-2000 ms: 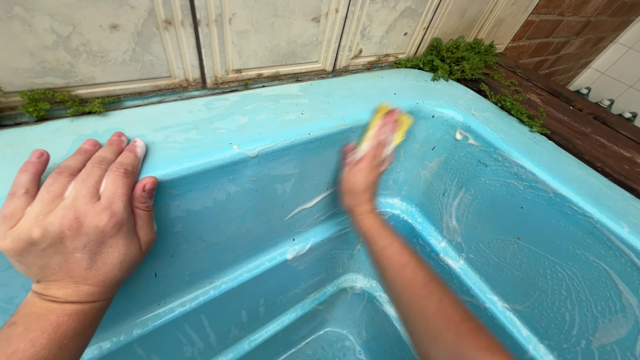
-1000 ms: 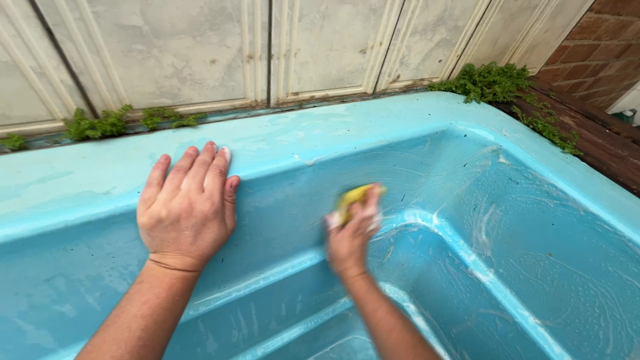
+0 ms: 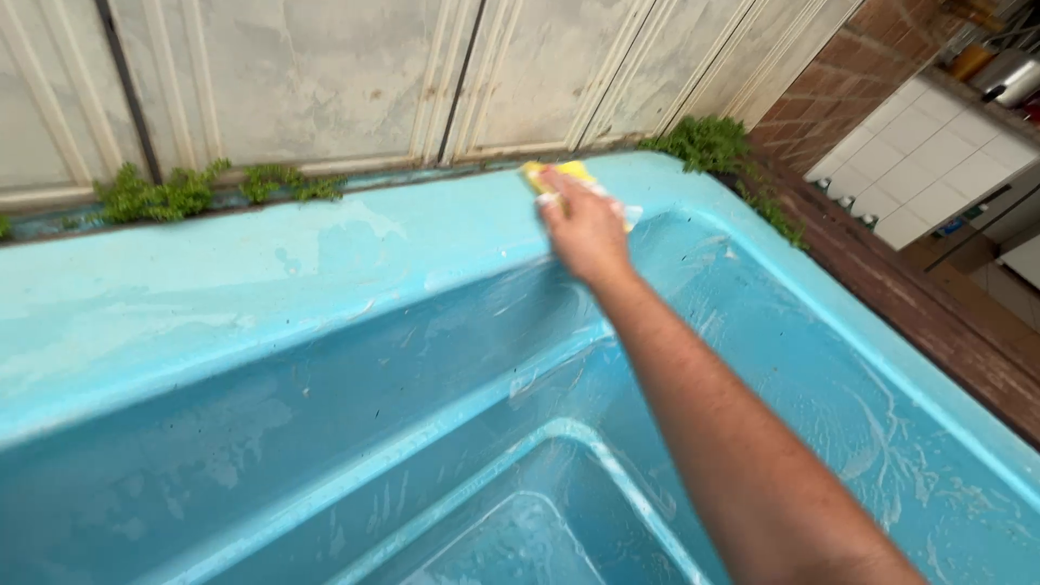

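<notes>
My right hand (image 3: 587,229) presses a yellow sponge (image 3: 578,172) on the flat top rim of a light blue molded pool (image 3: 439,219), near its far corner. White foam covers parts of the fingers and sponge. Below the hand, the pool's inner wall and stepped ledges (image 3: 455,414) carry streaks of suds and small dark specks. My left hand is out of view.
Pale, stained wall panels (image 3: 349,81) stand along the far rim. Green plants (image 3: 703,142) grow at the corner, with more (image 3: 162,192) at the left. A dark wooden edge (image 3: 910,301) borders the right side. Beyond are a brick wall (image 3: 845,73) and a white tiled counter base (image 3: 926,154).
My right hand has moved with the sponge from the pool's inner wall up onto the top rim. My left hand, on the rim before, has gone out of view.
</notes>
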